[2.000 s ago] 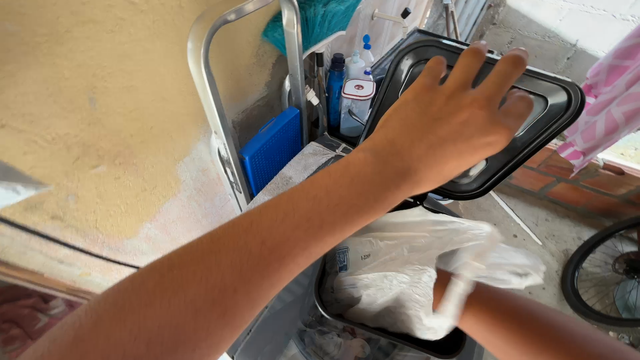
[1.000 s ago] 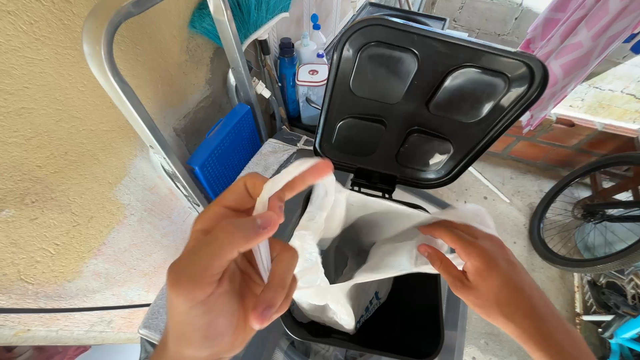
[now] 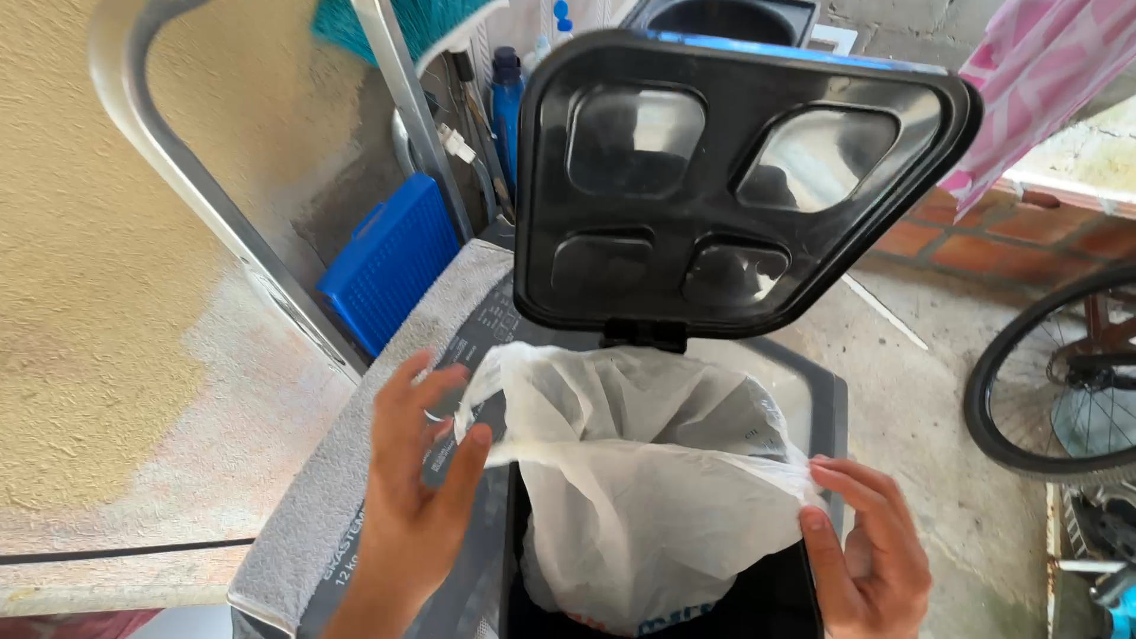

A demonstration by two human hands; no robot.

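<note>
A thin white plastic bag [image 3: 657,506] with its mouth spread hangs partly inside a black bin [image 3: 772,586]. The bin's black lid [image 3: 652,222] stands raised on its hinge behind the bag. At the bag's left side is my left hand [image 3: 422,497], fingers apart and curved around the handle loop; whether they grip the plastic is unclear. My right hand [image 3: 865,546] pinches the bag's right edge between thumb and fingers, over the bin's right side. Lettering on the lower front of the bag is partly hidden in the bin.
Left of the bin are a washing machine [image 3: 355,497] with a grey top, a metal-framed ladder [image 3: 213,213] and a blue plastic case [image 3: 395,262]. Behind stand a blue bottle [image 3: 507,115] and a teal broom [image 3: 390,27]. A bicycle wheel [image 3: 1065,382] and pink curtain [image 3: 1021,80] are at right.
Two seconds ago one hand was at the lid, which has since swung back. The bag's mouth has spread wider, and my left hand has moved from its raised, looped hold to the bag's left side.
</note>
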